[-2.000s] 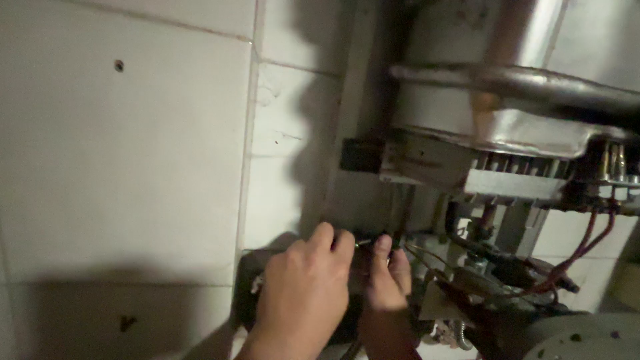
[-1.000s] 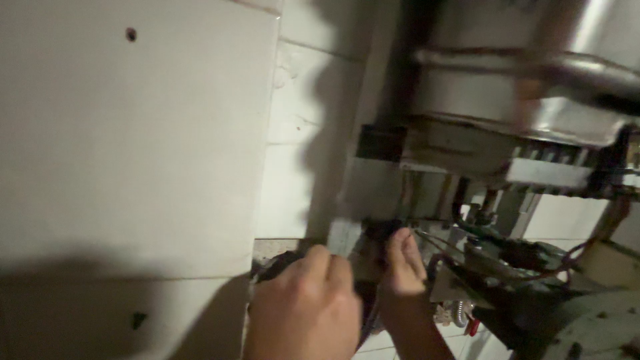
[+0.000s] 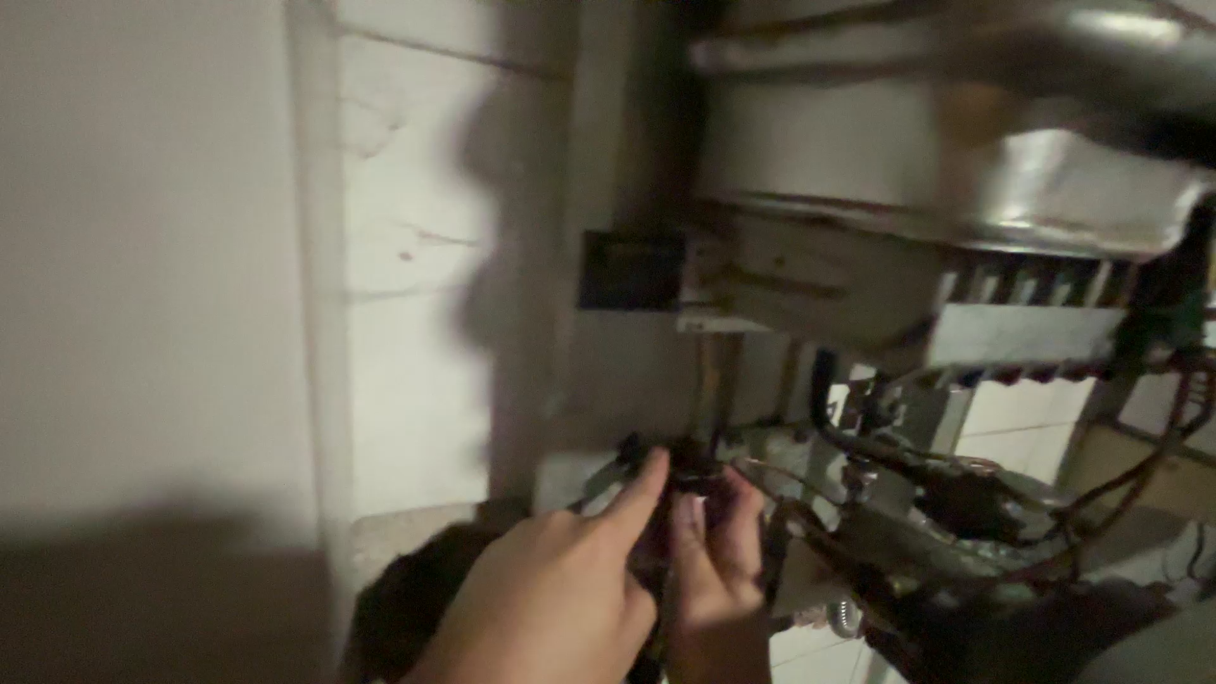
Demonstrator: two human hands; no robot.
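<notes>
My left hand (image 3: 556, 579) reaches in from the bottom, its index finger extended to a small dark part (image 3: 689, 465) at the lower left of an opened gas water heater. Close on its right, my right hand (image 3: 717, 560) has thumb and fingertips raised at the same part, beside thin wires (image 3: 798, 489). Blur and shadow hide whether either hand grips it. Above stand the heater's metal burner box (image 3: 826, 275) and its metal heat exchanger housing (image 3: 836, 142).
White wall tiles (image 3: 408, 399) lie left of the heater. Dark cables and red-brown wires (image 3: 1140, 465) loop across its lower right, near a braided metal hose (image 3: 843, 617). A black rectangular piece (image 3: 632, 271) sits at the frame's left edge.
My left hand has gone from curled fingers to an extended index finger. Both hands stay close together at the heater's lower left. The view has shifted.
</notes>
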